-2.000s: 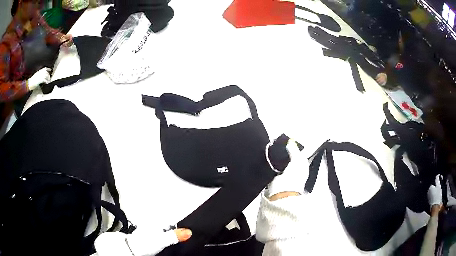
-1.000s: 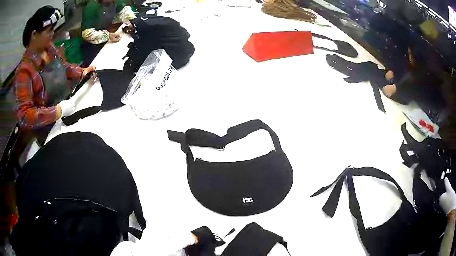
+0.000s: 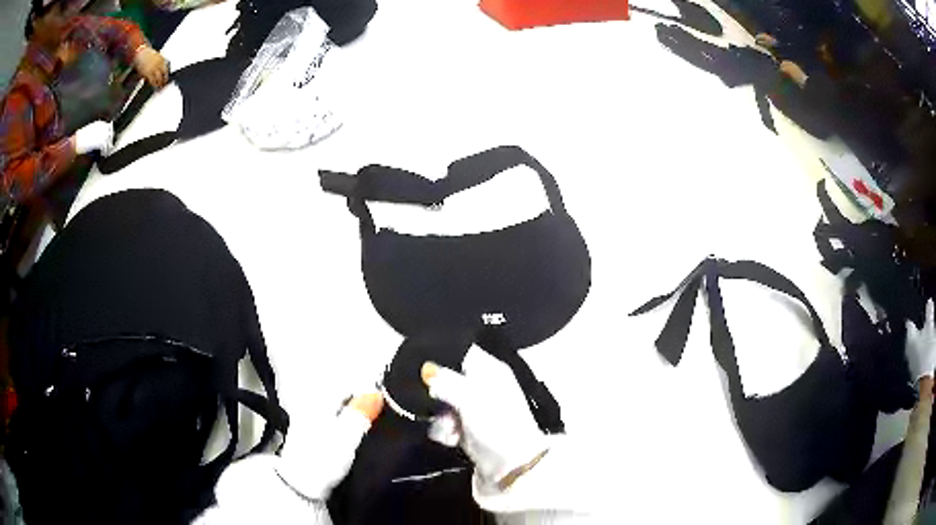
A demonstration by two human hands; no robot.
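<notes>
My left hand (image 3: 334,436), in a white glove with bare fingertips, has its thumb and finger at the left edge of a black bag part. My right hand (image 3: 477,420), gloved the same way, pinches the black fabric with a curved pale edge between the hands. The black bag being handled (image 3: 411,487) lies at the bottom centre, with a thin pale zipper line; its lower part is cut off by the frame. A black strap end (image 3: 534,388) sticks out to the right. What my left fingers grip is partly hidden.
A black crescent bag with a small pale logo (image 3: 477,272) lies just beyond. A large black bag heap (image 3: 144,277) is at left, another strapped bag (image 3: 795,431) at right. A clear plastic bag (image 3: 287,92) and red piece (image 3: 554,10) lie farther off. Co-workers are at both sides.
The view has tilted down since a second ago. Both hands are now together at the bottom centre on the black bag; earlier my right hand held a long black band out to the right.
</notes>
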